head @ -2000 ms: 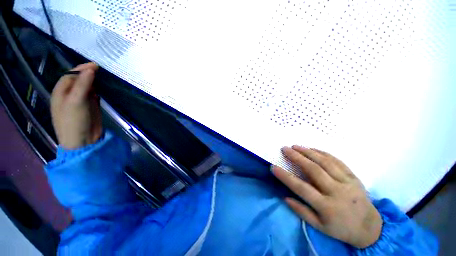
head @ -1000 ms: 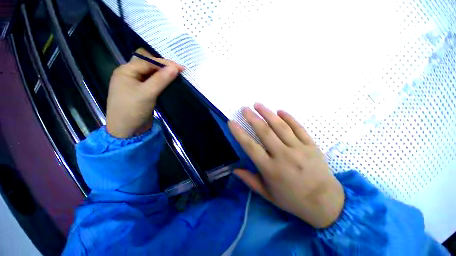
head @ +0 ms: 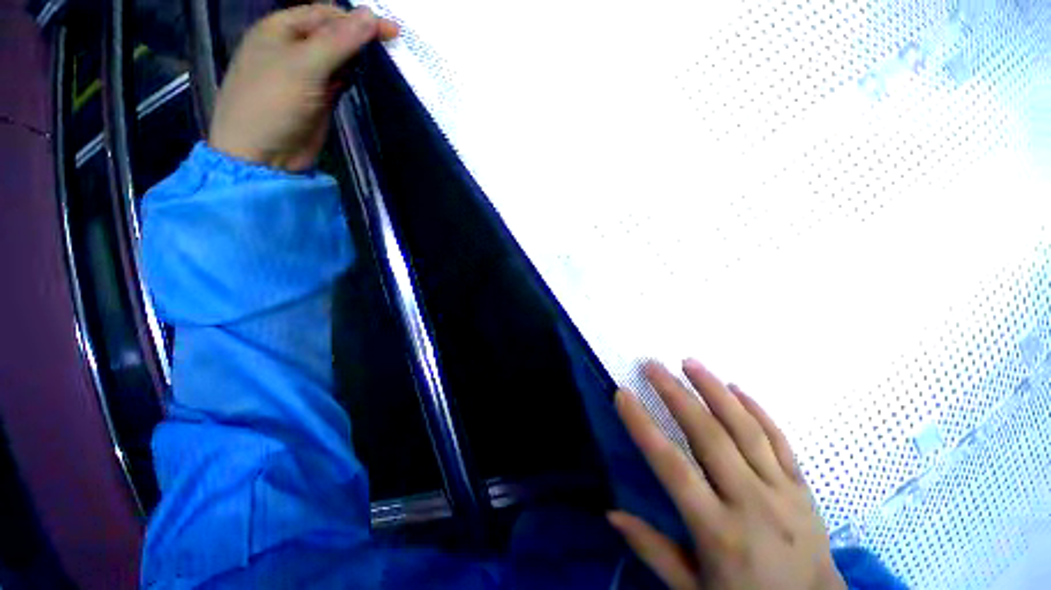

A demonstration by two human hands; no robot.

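The large white panel sheet (head: 645,161) is bright, with rows of tiny dots, and fills the right side of the view. A thin dark edge strip (head: 490,207) runs along its left edge. My left hand (head: 294,75) is at the top left, its thumb and forefinger pinched together at the panel edge on the strip's upper part, which the fingers mostly hide. My right hand (head: 732,484) lies palm down with spread fingers on the panel's edge at the lower right and holds nothing.
Shiny conveyor rollers (head: 403,271) run up and down at the left, beside and below the panel. A purplish floor area (head: 40,346) lies at the far left. Small clear pads (head: 928,438) sit in a row on the sheet at the right.
My left hand has moved up along the panel edge. The dark strip end that stuck out of its fingers no longer shows. My right hand is lower and further right in view.
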